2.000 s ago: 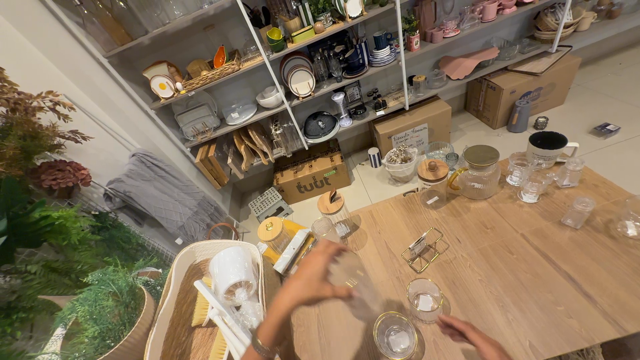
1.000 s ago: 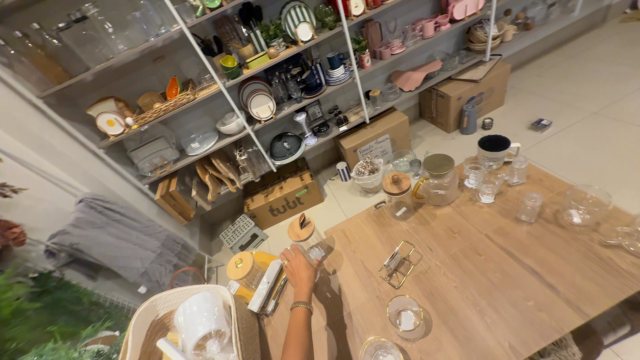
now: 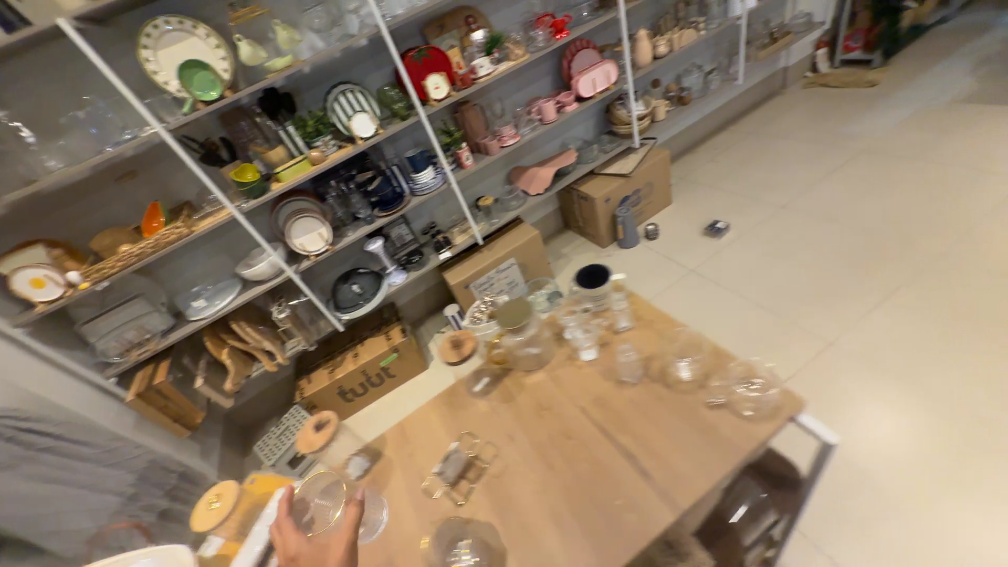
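Observation:
My left hand (image 3: pixel 319 531) is at the lower left, its fingers and thumb around a clear, gold-rimmed glass (image 3: pixel 319 502). Just right of it is another clear round glass piece (image 3: pixel 373 516); whether the two touch I cannot tell. A gold wire holder (image 3: pixel 459 468) stands on the wooden table, with a second gold-rimmed glass (image 3: pixel 465 543) below it at the frame's bottom edge. Beyond my hand are a jar with a wooden lid (image 3: pixel 317 432) and a small glass bearing a label (image 3: pixel 359 465). My right hand is out of view.
A glass pitcher (image 3: pixel 524 339), a dark-topped white mug (image 3: pixel 593 283) and several clear glasses stand along the far side of the table (image 3: pixel 567 457). A yellow-lidded jar (image 3: pixel 215 506) is at the left. Behind are shelves of tableware and cardboard boxes (image 3: pixel 362 370).
My left hand was by the wooden-lidded jar a second ago; it now holds a gold-rimmed glass. My right hand, seen two seconds ago, has left the view. The view has swung right.

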